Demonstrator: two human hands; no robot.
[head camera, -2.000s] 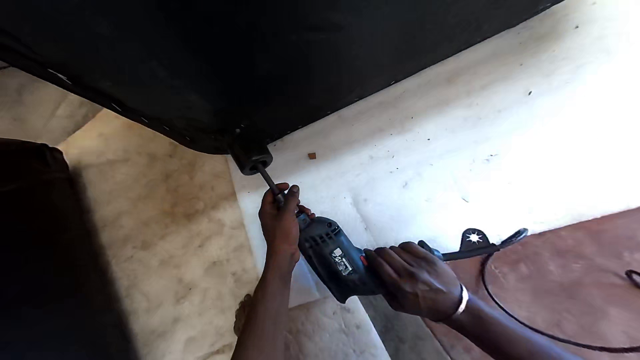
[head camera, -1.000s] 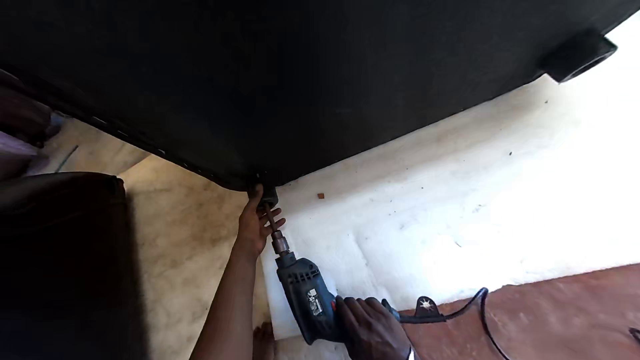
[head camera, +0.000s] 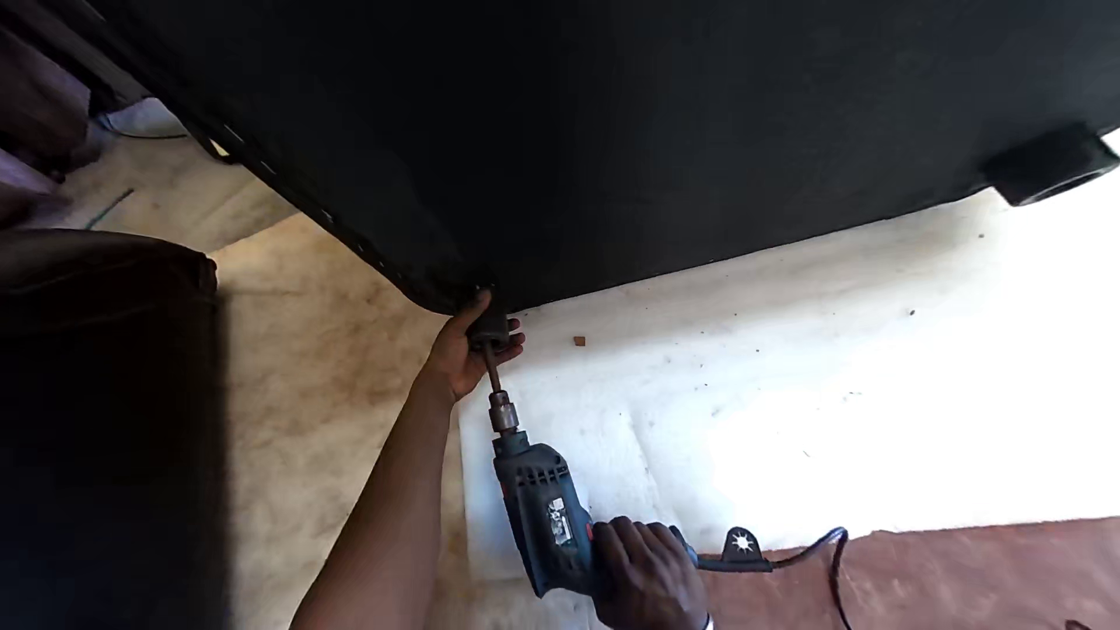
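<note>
My right hand (head camera: 649, 573) grips the handle of a corded power drill (head camera: 542, 516), low in the middle of the view. The drill's chuck (head camera: 502, 413) holds a long bit (head camera: 492, 369) that points up into the end of a short dark furniture leg (head camera: 488, 331). My left hand (head camera: 464, 346) is wrapped around that leg, thumb on the near side and fingertips showing beyond it. The leg stands at the corner of a large piece covered in black fabric (head camera: 612, 157), with staples along its left edge. The bit's tip is hidden inside the leg.
A second dark leg (head camera: 1046, 166) projects from the black piece at the right. A dark upholstered item (head camera: 105, 420) stands at the left. The drill's cord (head camera: 836, 569) runs right over a reddish floor (head camera: 962, 577). A small brown chip (head camera: 579, 341) lies on the white sheet (head camera: 787, 394).
My left hand has moved from the front of the drill up to the leg. The view has shifted, bringing the second leg in at the right.
</note>
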